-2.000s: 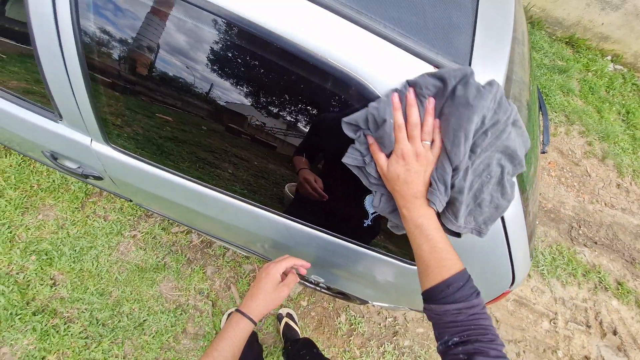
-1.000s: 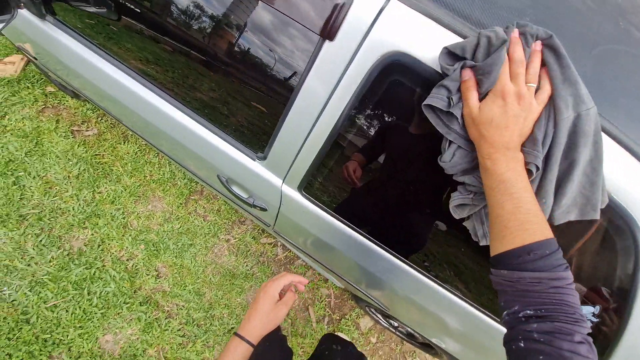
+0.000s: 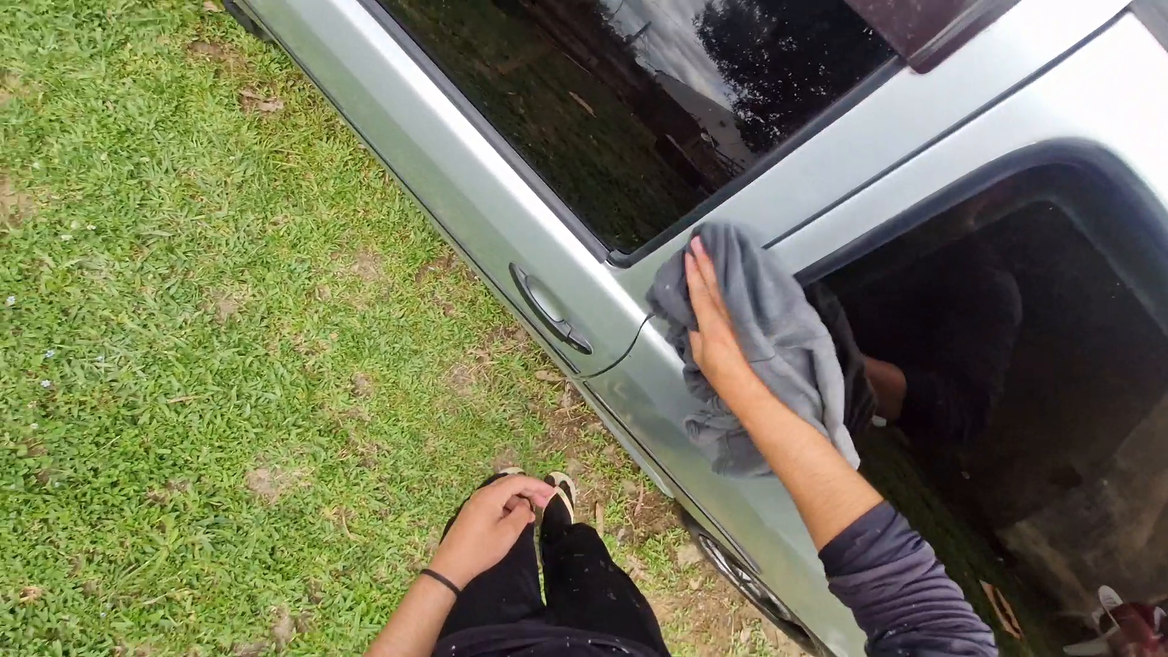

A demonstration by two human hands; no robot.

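A bunched grey cloth lies against the silver car body, between the door's rear edge and the dark rear side window. My right hand is flat on the cloth's left part, its fingers extended and close together, pressing it to the panel. The cloth overlaps the window's lower front corner. My left hand hangs in front of my legs with fingers loosely curled, a dark band at the wrist, and nothing visible in it. Part of its palm is hidden.
A black door handle is left of the cloth, below the door window. The car's wheel shows beneath the side panel. Grass with bare patches runs along the car. My feet in sandals stand beside it.
My right hand and the cloth have moved from the upper part of the rear side window to the panel at its lower front corner. My left hand remains low, off the car.
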